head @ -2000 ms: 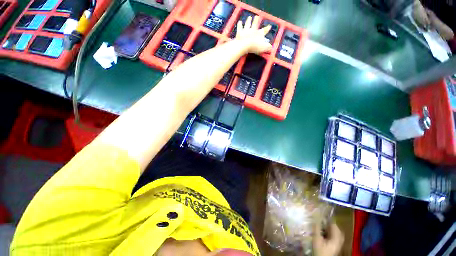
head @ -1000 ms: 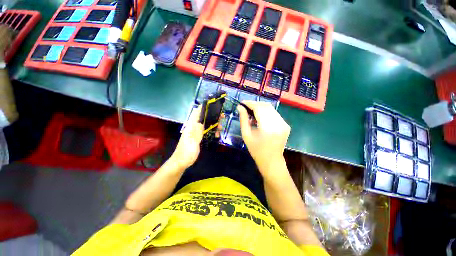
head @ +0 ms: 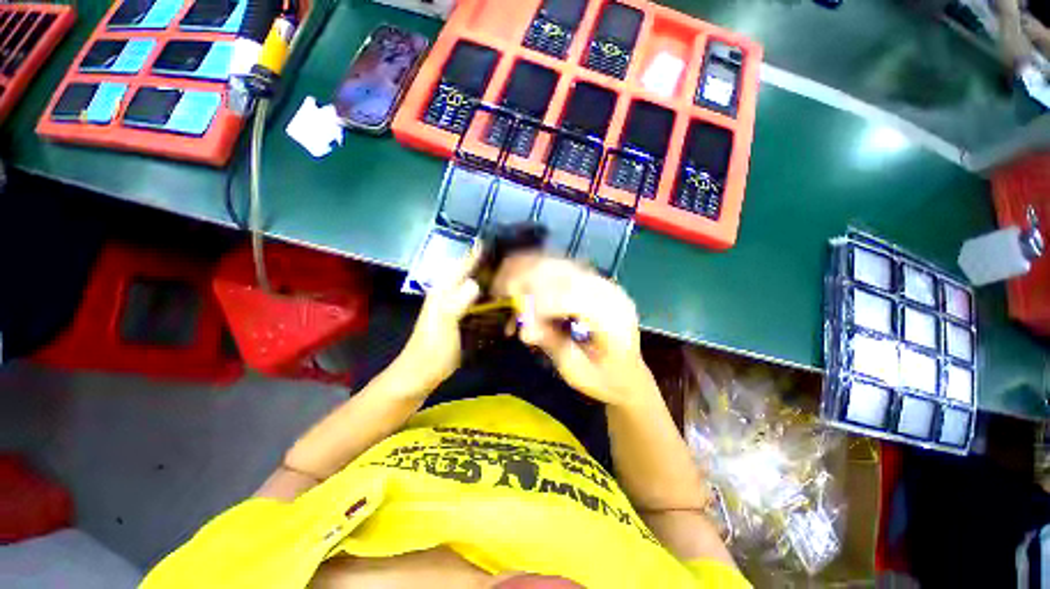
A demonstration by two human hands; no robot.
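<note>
My left hand (head: 443,328) holds a dark keypad phone (head: 507,244) upright in front of my body, at the bench edge; it is blurred. My right hand (head: 576,322) is against the phone's lower part, its fingers bent and blurred. A thin yellow strip (head: 493,306) shows between the hands. A small dark tip shows at my right fingers; I cannot tell what it is. A clear blister tray (head: 561,215) lies behind the hands, overlapping the red phone tray (head: 737,161), which holds several black keypad phones.
Another red tray (head: 196,145) with blue-faced phones is at left, beside a yellow-and-black tool (head: 269,52). A smartphone (head: 383,76) and white tissue (head: 314,127) lie between the trays. A second blister tray (head: 904,345) and whitish bottle (head: 999,255) are right. Crinkled waste film (head: 766,472) lies below.
Two seconds ago an arm reached to the phone tray; one second ago both hands were at the phone. Now my right hand has moved lower and closer to my left.
</note>
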